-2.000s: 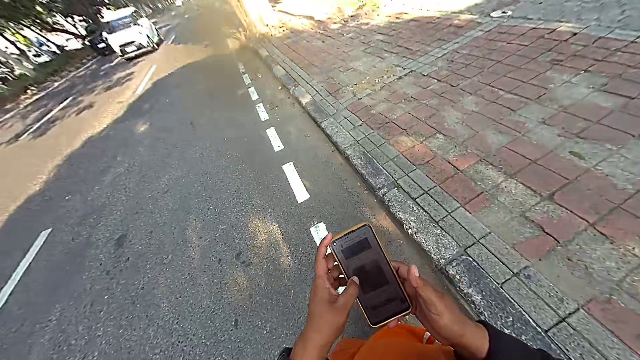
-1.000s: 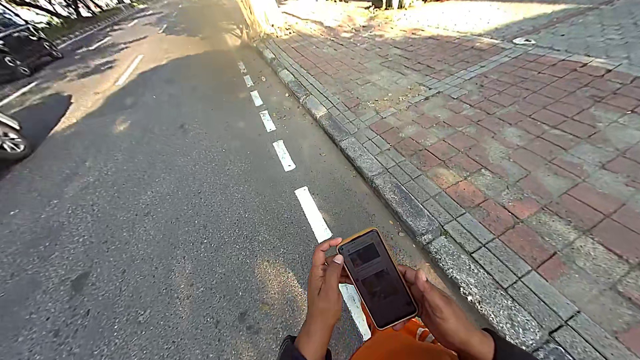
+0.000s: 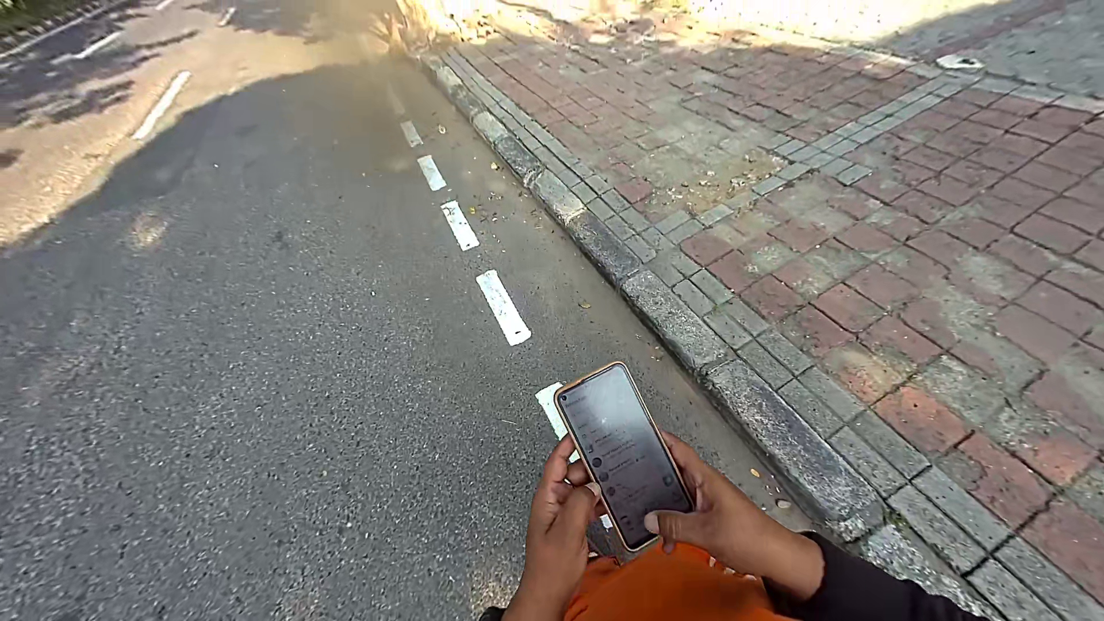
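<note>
A smartphone in an orange-edged case is held upright between my two hands, its dim screen facing me and showing a list. My left hand grips its left edge, with the thumb bent at the side. My right hand holds the right edge, and its thumb lies over the lower part of the screen. Below the phone is the orange garment I wear; a dark sleeve covers my right forearm.
Grey asphalt with a dashed white line lies ahead and to the left. A stone kerb runs diagonally along the right, bordering a pavement of red and grey bricks. A small pale object lies on the pavement farther off.
My right thumb has moved onto the lower screen, and the screen now shows a list. My left thumb, over the screen two seconds ago, is at its edge. The vehicles at left are out of view.
</note>
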